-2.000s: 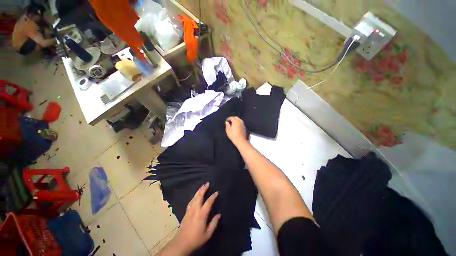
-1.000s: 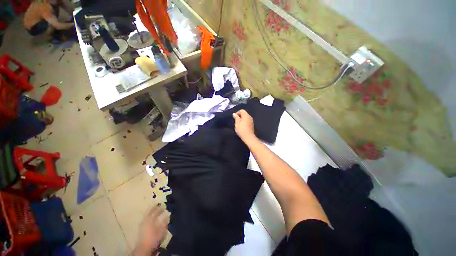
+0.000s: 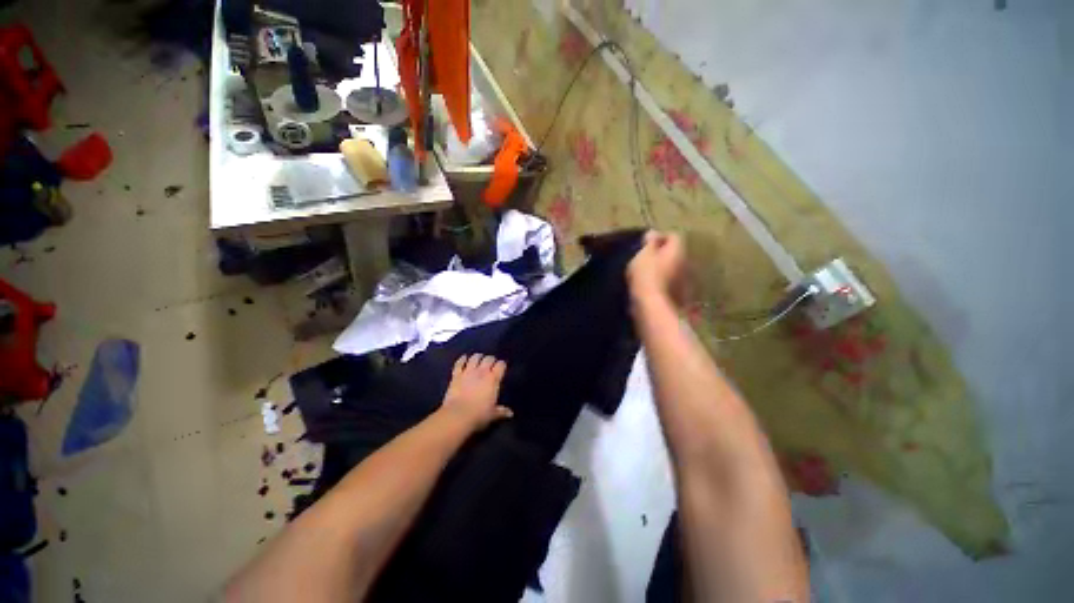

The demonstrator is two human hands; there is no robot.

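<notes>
Black cut panels point(image 3: 471, 507) lie on the white table point(image 3: 624, 471) and reach past its left edge. My right hand point(image 3: 655, 262) is closed on the far corner of the top black panel point(image 3: 565, 336) and holds that corner raised. My left hand point(image 3: 477, 391) rests on the black cloth near its middle, fingers slightly spread, palm down. A smaller black stack point(image 3: 614, 383) shows partly behind the raised cloth.
White crumpled cloth point(image 3: 453, 304) lies beyond the panels. A white table point(image 3: 236, 200) with thread cones and orange cloth point(image 3: 445, 59) stands ahead. A wall socket point(image 3: 839, 292) is at right. Red stools point(image 3: 21, 342), a blue piece point(image 3: 104, 395) and scraps are on the floor at left.
My right hand has lifted the far corner of the panel and moved right. My left hand has come from beside the table onto the cloth. The view has turned.
</notes>
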